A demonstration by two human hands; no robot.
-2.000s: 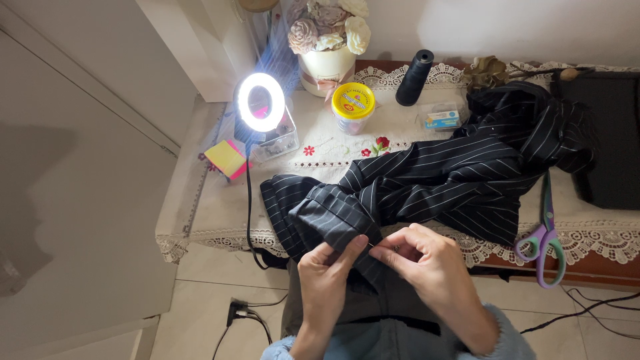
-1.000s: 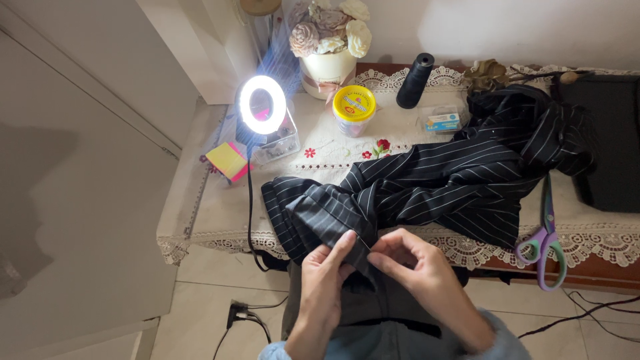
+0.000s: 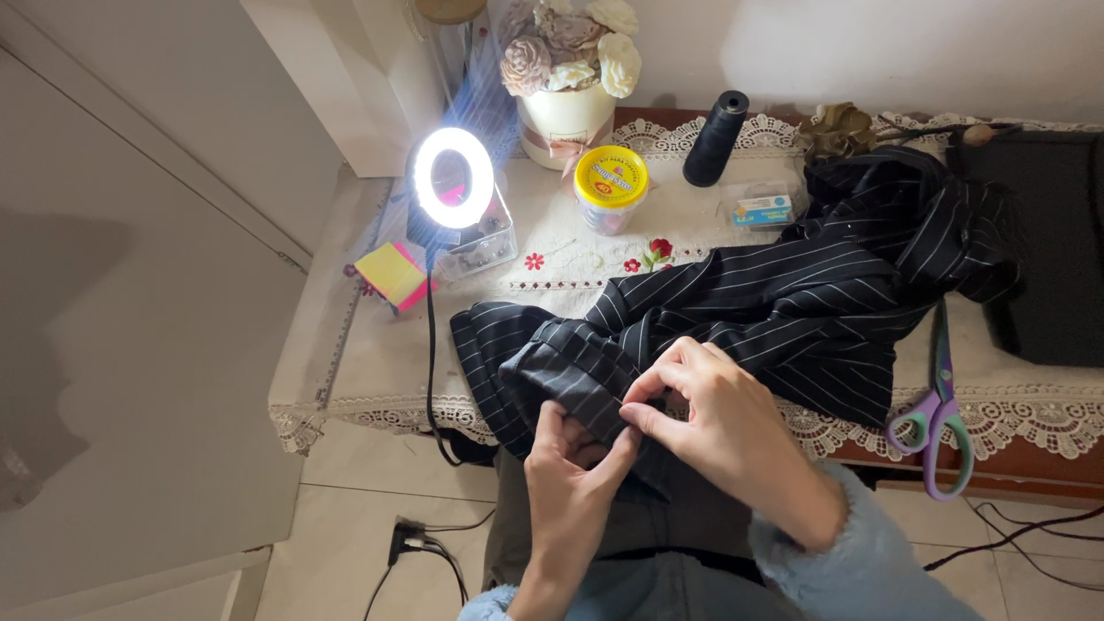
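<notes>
A black pinstriped garment lies in folds across the lace-edged tablecloth, its near end hanging over the front edge above my lap. My left hand grips the folded fabric edge from below, thumb on one side and fingers partly hidden behind the cloth. Just right of it, my right hand has thumb and index finger pinched together at the same edge. Whether a needle is between these fingertips is too small to tell. Scissors with purple and green handles lie at the right, their handles past the table edge.
A lit ring lamp stands at the left beside a clear plastic box and sticky notes. Behind are a yellow-lidded tub, a flower pot, a black thread cone and a small clear case. Cables run across the floor.
My right hand, lower and closer to my left hand two seconds ago, now pinches slightly higher at the fabric edge. The garment on the table and the scissors have stayed put.
</notes>
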